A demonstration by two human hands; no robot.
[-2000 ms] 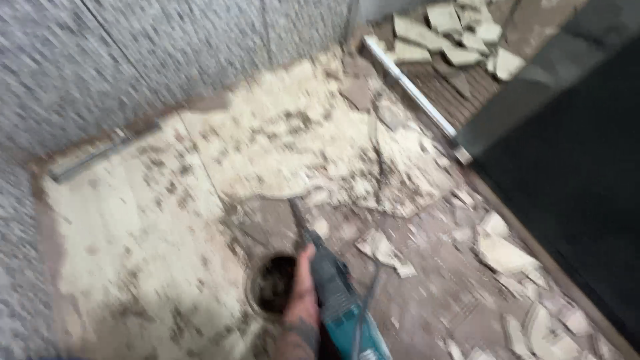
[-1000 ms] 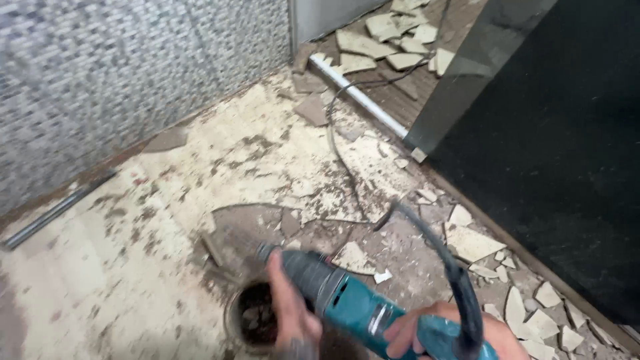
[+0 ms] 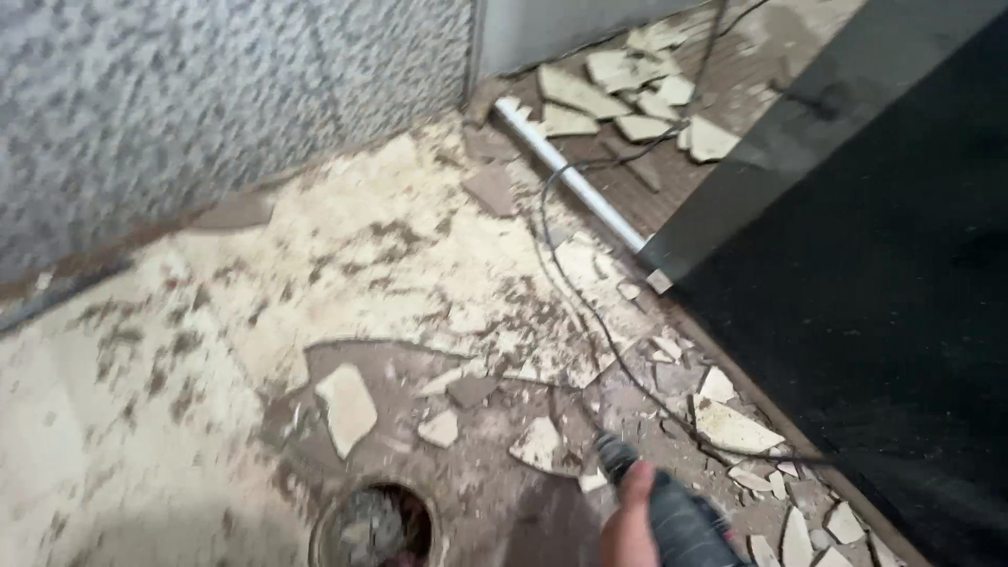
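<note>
At the bottom right a hand, seemingly my left hand (image 3: 630, 520), lies along the front of a rotary hammer (image 3: 681, 512); the thumb shows on its dark body near the chuck. The tool's bit points up and left over the bare, scraped floor. My right hand is out of view, as is the tool's rear. Left of the tool is a round drain hole (image 3: 378, 524) with rubble in it. Broken tile pieces, one pale and larger (image 3: 346, 408), lie above the hole, and another (image 3: 539, 445) lies beside the bit.
A black cable (image 3: 587, 303) curves across the floor. A metal threshold strip (image 3: 579, 181) runs to a dark panel (image 3: 882, 260) at the right. Tile shards (image 3: 583, 94) lie past the strip, more along the panel's base. A textured mosaic wall (image 3: 236, 87) stands at the left.
The rotary hammer and the hand on it have moved right, away from the drain hole. The other hand, on the tool's rear one second ago, has left the view. Loose tile pieces now show above the hole.
</note>
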